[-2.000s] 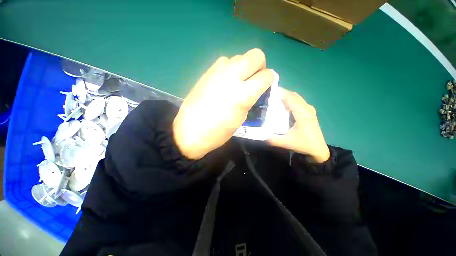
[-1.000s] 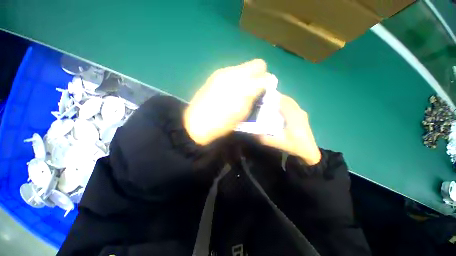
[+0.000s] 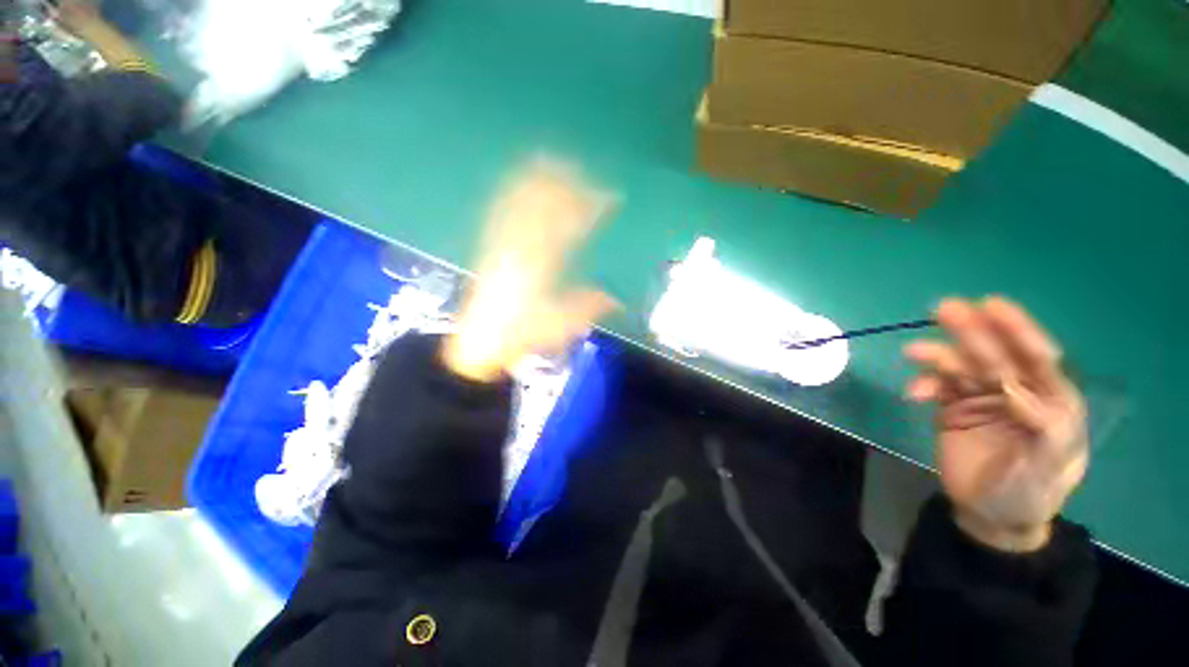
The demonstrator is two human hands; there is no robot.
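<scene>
A white assembled unit (image 3: 737, 319) lies on the green bench near its front edge. It glares, so its details are washed out. A black cable lead (image 3: 887, 331) runs from its rounded right end to the fingertips of my right hand (image 3: 1004, 411), which is right of the unit with the palm showing and the fingers curled. The lead's far end is hidden at those fingers. My left hand (image 3: 522, 274) is blurred, left of the unit, with its fingers apart and nothing visible in it.
A blue parts bin (image 3: 235, 437) with white shell covers (image 3: 313, 437) is below the bench edge at left. Stacked cardboard boxes (image 3: 848, 98) stand behind the unit. Another person's dark sleeve (image 3: 98, 196) and a clear plastic bag (image 3: 267, 46) are at upper left.
My hands have moved apart and let go of the white unit, which now lies on the bench. The black lead now shows at my right hand. The view has shifted left.
</scene>
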